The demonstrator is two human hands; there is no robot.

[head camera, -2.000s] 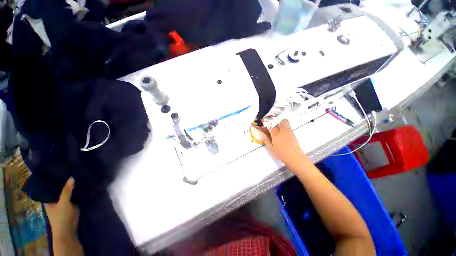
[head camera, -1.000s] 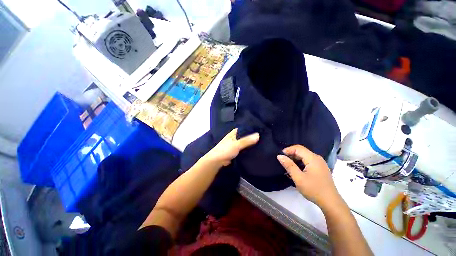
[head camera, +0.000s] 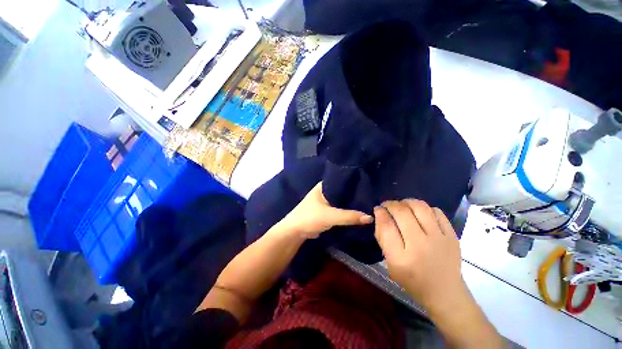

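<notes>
A dark navy garment [head camera: 409, 163] lies bunched over the table's front edge. A dark label with small pale print [head camera: 307, 110] and a thin white loop [head camera: 326, 121] show on its upper left. My left hand [head camera: 319, 217] lies on the garment with its fingers hidden in or under the cloth and the thumb on top. My right hand [head camera: 419, 238] pinches the cloth beside the left thumb tip. The fingertips of both hands almost meet. What lies between them is too small to tell.
The white sewing machine head [head camera: 528, 163] stands at right, with yellow- and red-handled scissors [head camera: 556, 278] before it. Taped cardboard [head camera: 239, 112] and a grey motor box [head camera: 144, 44] are at upper left. Blue crates [head camera: 126, 198] stand at left. Dark cloth [head camera: 491, 31] lies along the back.
Since one second ago my right hand has closed in on my left thumb. Two seconds ago it was at the scissors by the machine. The view has swung left since then.
</notes>
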